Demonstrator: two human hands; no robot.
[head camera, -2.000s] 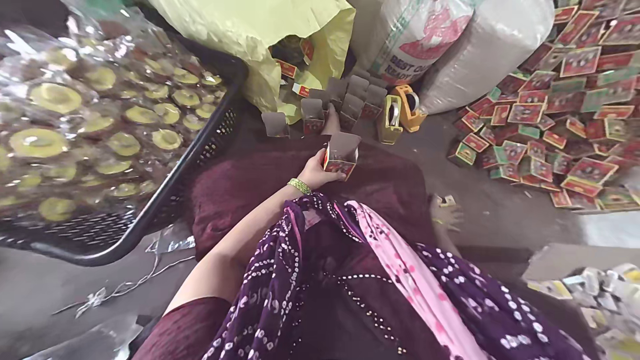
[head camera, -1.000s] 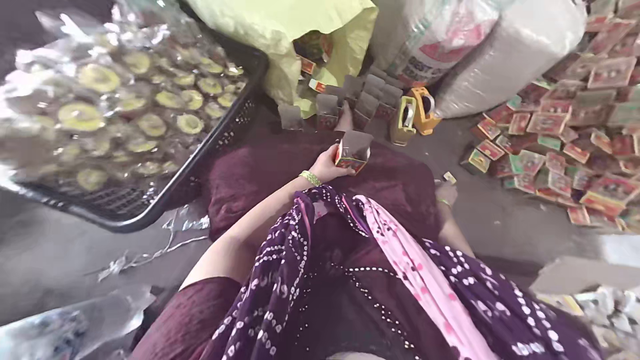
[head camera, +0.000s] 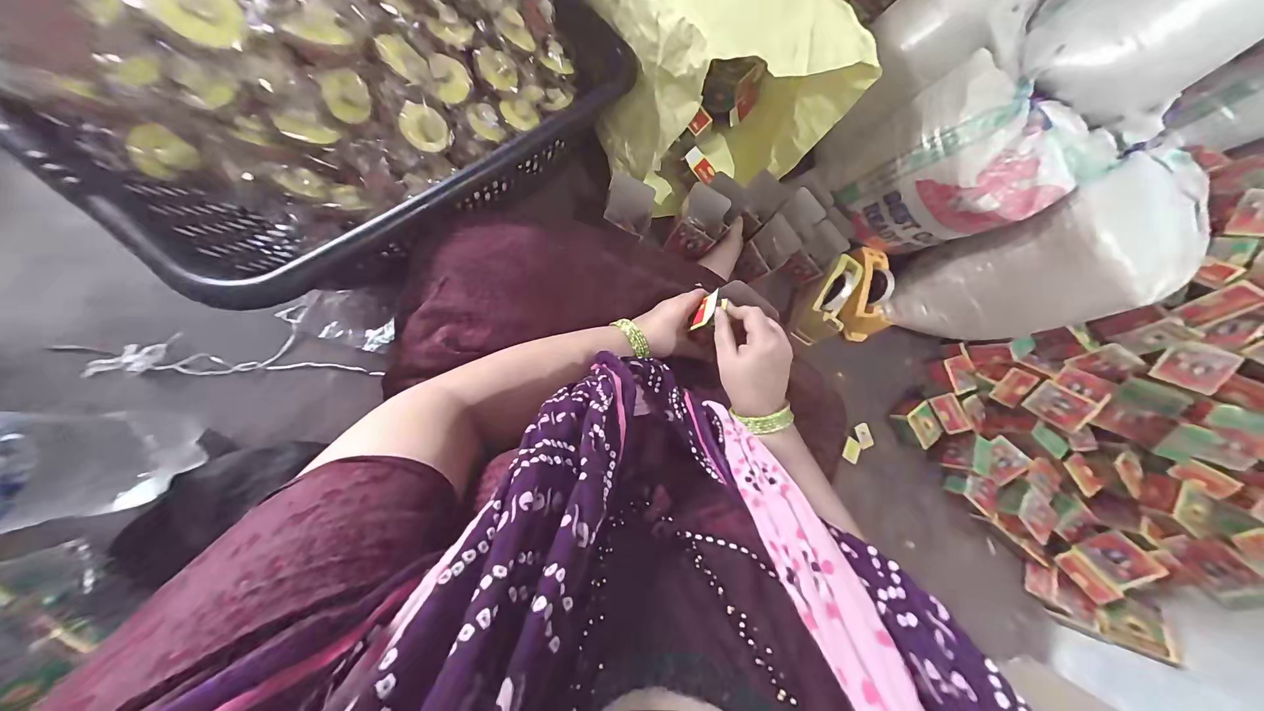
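My left hand (head camera: 675, 323) holds a small printed cardboard box (head camera: 705, 310), red and yellow, over my lap. Its grey flap stands up behind my fingers. My right hand (head camera: 754, 357) is at the box's near right side, thumb and fingers pinched together at its edge; a small pale yellow bit shows at the fingertips, too small to name. Both wrists wear yellow-green bangles. Beyond the hands, several open grey-flapped boxes (head camera: 775, 240) stand grouped on the floor by my foot. A yellow tape dispenser (head camera: 825, 299) and an orange tape dispenser (head camera: 867, 294) stand to their right.
A black plastic basket (head camera: 296, 262) of clear-wrapped items with yellow round parts is at upper left. A yellow bag (head camera: 810, 59) holding small boxes lies beyond my lap. White sacks (head camera: 1047, 242) stand at upper right, above a heap of printed boxes (head camera: 1116, 454). String (head camera: 237, 365) lies left.
My right hand has come up from low beside my right leg to the small box in my left hand. The view has shifted nearer and turned.
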